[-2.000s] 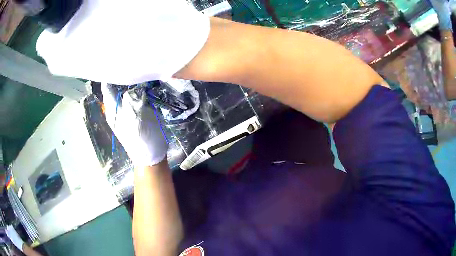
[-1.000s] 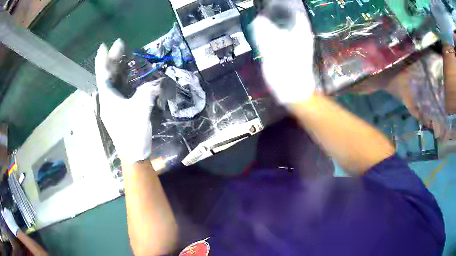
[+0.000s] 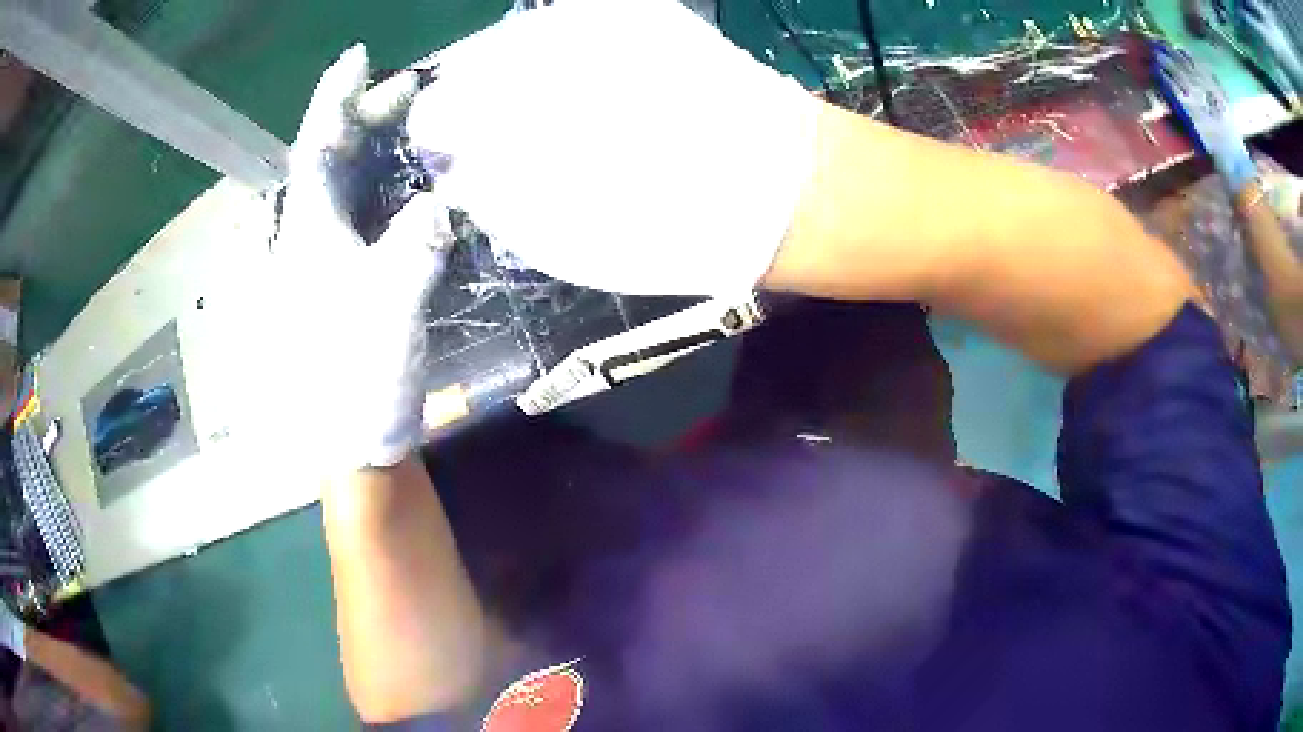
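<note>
My left hand [image 3: 350, 308], in a white glove, holds a small dark assembly [image 3: 375, 179] between thumb and fingers, over the back left of the black mat. My right hand [image 3: 615, 136], in a white glove, looms large just right of it, and its fingers reach the assembly's right side. The back of the hand hides its fingertips, so I cannot tell whether it grips anything. Small bright details show on the assembly between the hands.
A silver-white slotted bracket [image 3: 643, 355] lies along the front edge of the scratched black mat [image 3: 493, 322]. A pale board [image 3: 236, 372] with a picture sheet [image 3: 139, 415] is at left. Black cables hang at the back. Another person's gloved hand [image 3: 1200, 107] is at far right.
My right hand has moved left from the right side to the assembly in my left hand. It now covers the grey box and white bundle. My left hand has shifted slightly.
</note>
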